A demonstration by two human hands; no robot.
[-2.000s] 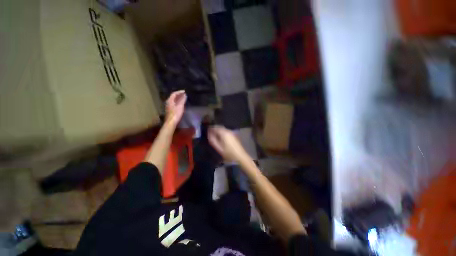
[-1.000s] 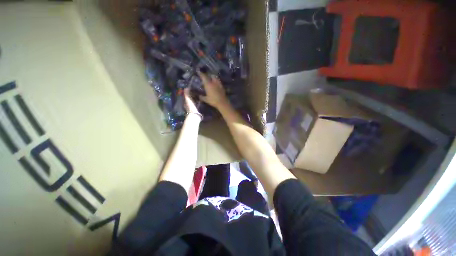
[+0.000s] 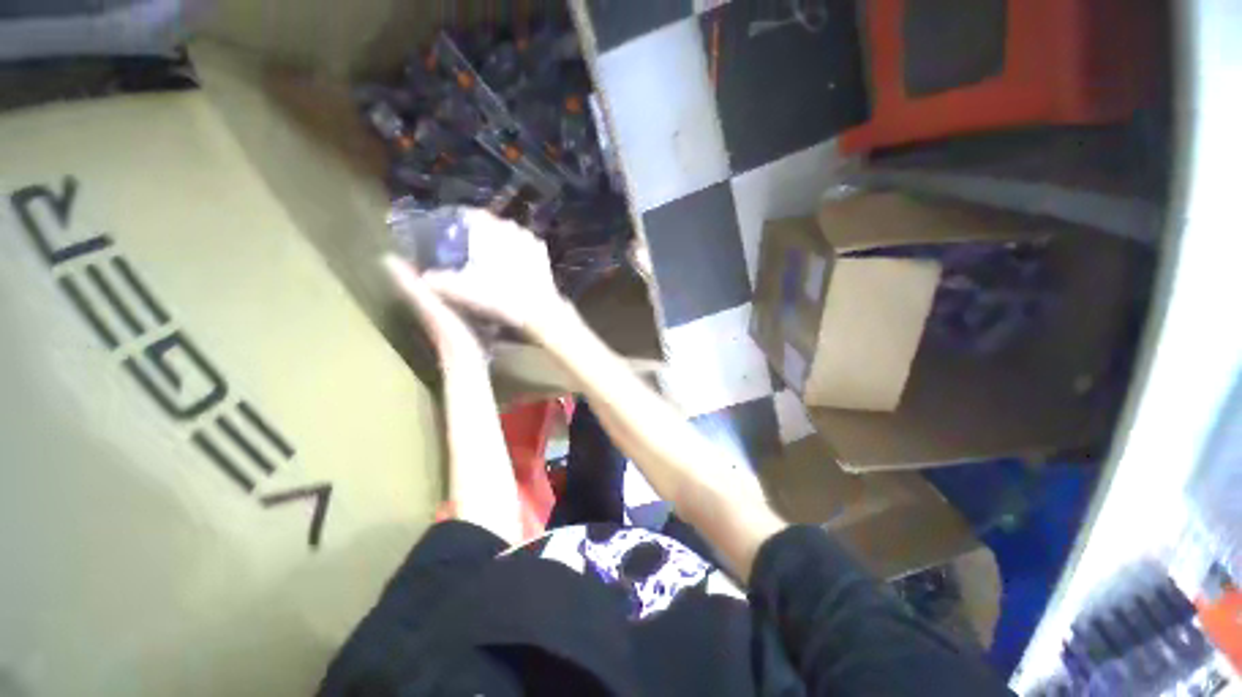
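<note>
A shiny purple-grey bundle (image 3: 441, 241), seemingly packed cable pieces, is held at the near end of the large open carton. My right hand (image 3: 501, 270) lies over its near side and grips it. My left hand (image 3: 420, 292) is against its lower left side, partly hidden by the right hand. Both hands are blurred, and the fingers under the bundle are hidden. Many loose dark packed pieces with orange marks (image 3: 511, 125) lie in the carton beyond the hands.
A large brown carton flap marked VEGER (image 3: 164, 395) fills the left. A red stool (image 3: 1015, 82) stands upper right on the checkered floor (image 3: 695, 252). An open carton (image 3: 879, 334) with purple pieces is at right. The white table edge (image 3: 1131, 449) curves along the far right, with dark ridged packs (image 3: 1137, 640).
My hands have come up from the loose pieces and moved left, now together around a purple-grey bundle. The view has shifted, showing more of the VEGER carton and the table's packs.
</note>
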